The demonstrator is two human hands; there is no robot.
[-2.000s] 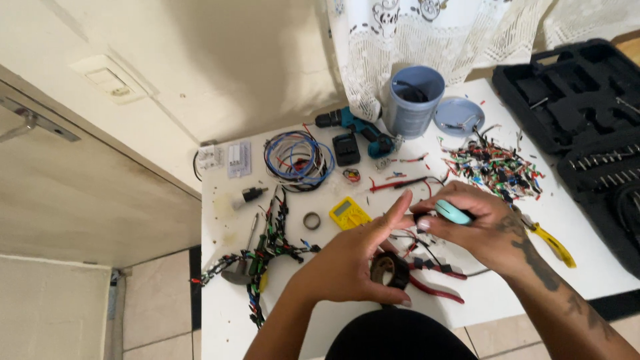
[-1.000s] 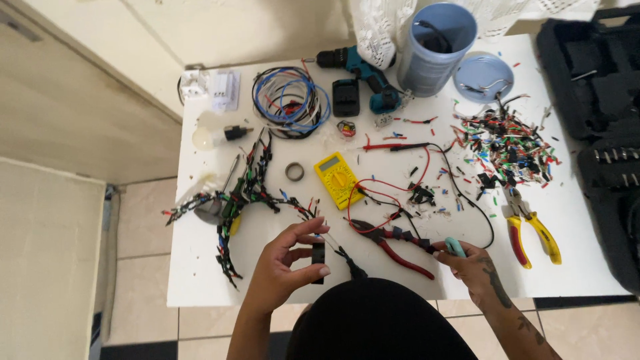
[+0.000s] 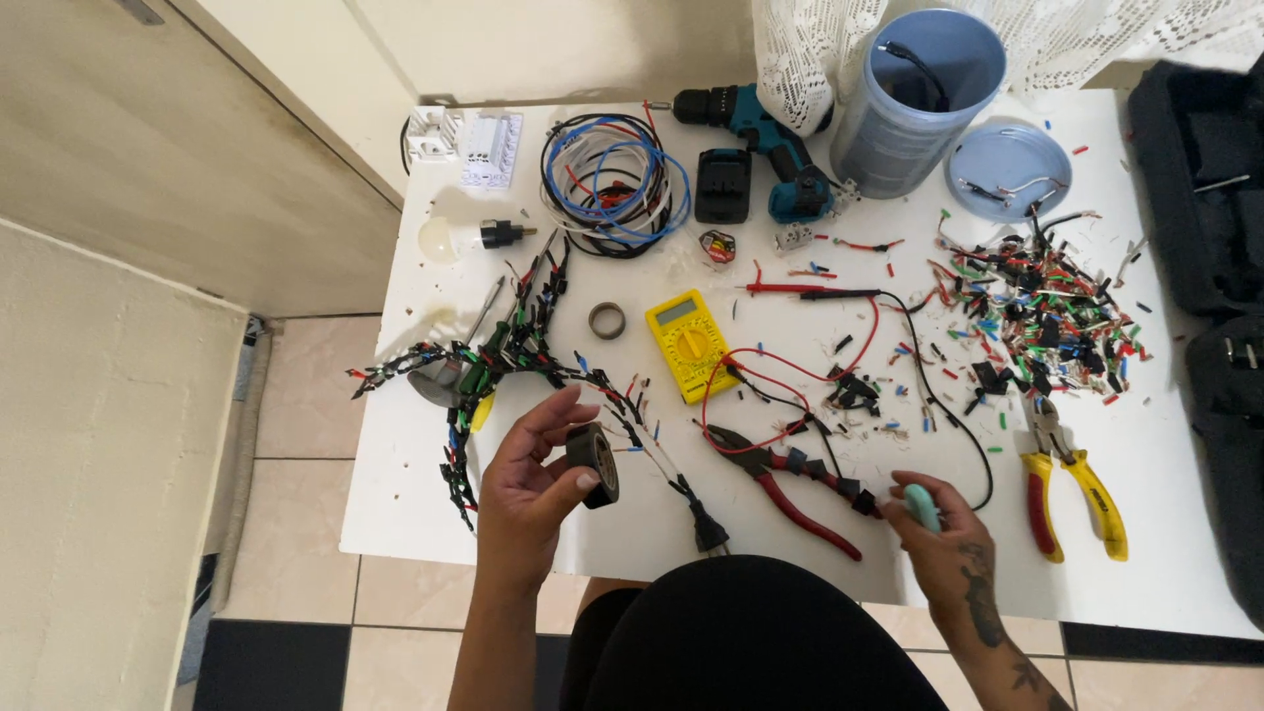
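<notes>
My left hand (image 3: 538, 484) grips a roll of black electrical tape (image 3: 593, 466) between thumb and fingers. In my right hand (image 3: 933, 528) is a mint-green handled tool (image 3: 922, 508), its working part hidden. The fingertips of that hand are at the end of one handle of the red-handled pliers (image 3: 790, 494), where pieces of black tape are stuck. Left of the pliers lies a black power plug (image 3: 709, 528), its wire running up to a branching bundle of taped wires (image 3: 504, 351). A yellow multimeter (image 3: 688, 344) with red and black leads lies above the pliers.
A coil of wires (image 3: 614, 188), a cordless drill (image 3: 755, 128), its battery (image 3: 723, 186) and a blue container (image 3: 918, 104) stand toward the back. At right are a heap of wire scraps (image 3: 1057, 306), yellow-and-red pliers (image 3: 1071, 484) and a black tool case (image 3: 1205, 197).
My hands, close together two seconds ago, have moved apart. The right hand is now at the taped handle of the red pliers; the left still holds the tape roll.
</notes>
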